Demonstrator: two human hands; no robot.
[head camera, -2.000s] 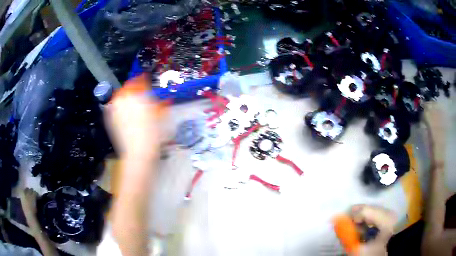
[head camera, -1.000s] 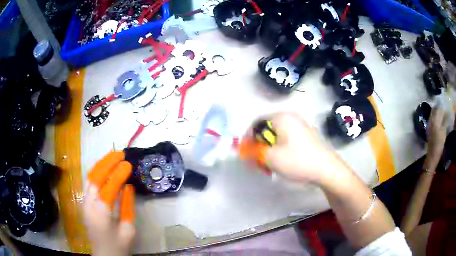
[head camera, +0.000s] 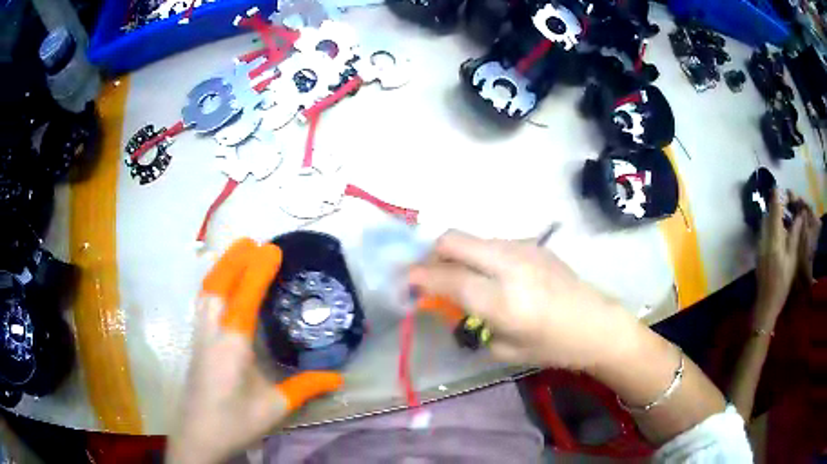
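Observation:
A black housing (head camera: 340, 349) lies on the bench near the front edge, with a ring of small clear cells facing up. My left hand (head camera: 240, 335), with orange finger cots, grips its left side, fingers above and thumb below. My right hand (head camera: 503, 304) is just right of the housing. Its fingertips hold a blurred pale ring board (head camera: 392, 258), with a red lead (head camera: 407, 362) hanging down to a white plug. The yellow-and-black screwdriver (head camera: 472, 333) is also in my right hand, its handle partly hidden by the palm.
Loose ring boards (head camera: 210, 102) with red leads lie beyond the housing. Housings with white rings (head camera: 639, 186) stand at back right; dark housings (head camera: 20, 331) are at left. A blue bin (head camera: 154, 41) and bottle (head camera: 60, 59) are at back left. Another person's hands (head camera: 782, 245) are at far right.
My left hand has moved right and turned the housing more upright in view. My right hand has brought the pale ring board and its red lead close to the housing. The view has shifted.

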